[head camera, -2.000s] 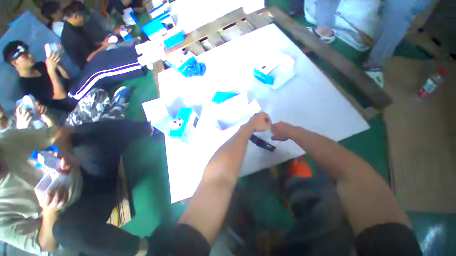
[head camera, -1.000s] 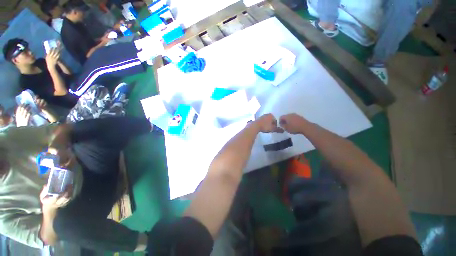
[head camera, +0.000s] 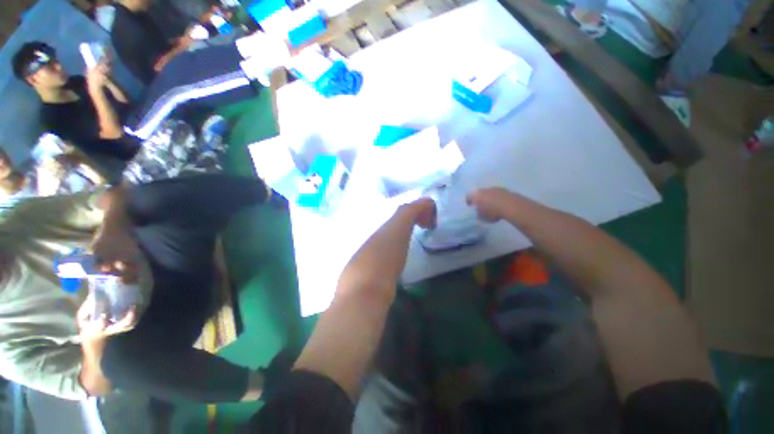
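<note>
A pale, blurred device or wrapped piece (head camera: 458, 227) with a dark lower edge is between my hands, near the front edge of the white board (head camera: 577, 178). My left hand (head camera: 421, 214) is at its left side, fingers bent. My right hand (head camera: 490, 203) is at its upper right. Blur hides whether either hand grips it. An open white box with raised flaps (head camera: 412, 165) stands just beyond my hands. A blue and white retail box (head camera: 318, 180) is to its left. Another open blue and white box (head camera: 492, 89) is farther back.
A blue crumpled bundle (head camera: 339, 80) lies at the board's far left. Pallet wood (head camera: 611, 93) runs along the far right side. Seated people are at the left, the nearest holding a box (head camera: 110, 297). Someone's legs are at the upper right. Brown cardboard (head camera: 730, 229) lies on the floor at right.
The view has shifted. My hands have moved apart. The dark strip that showed below them now appears only as a thin dark edge under the pale piece.
</note>
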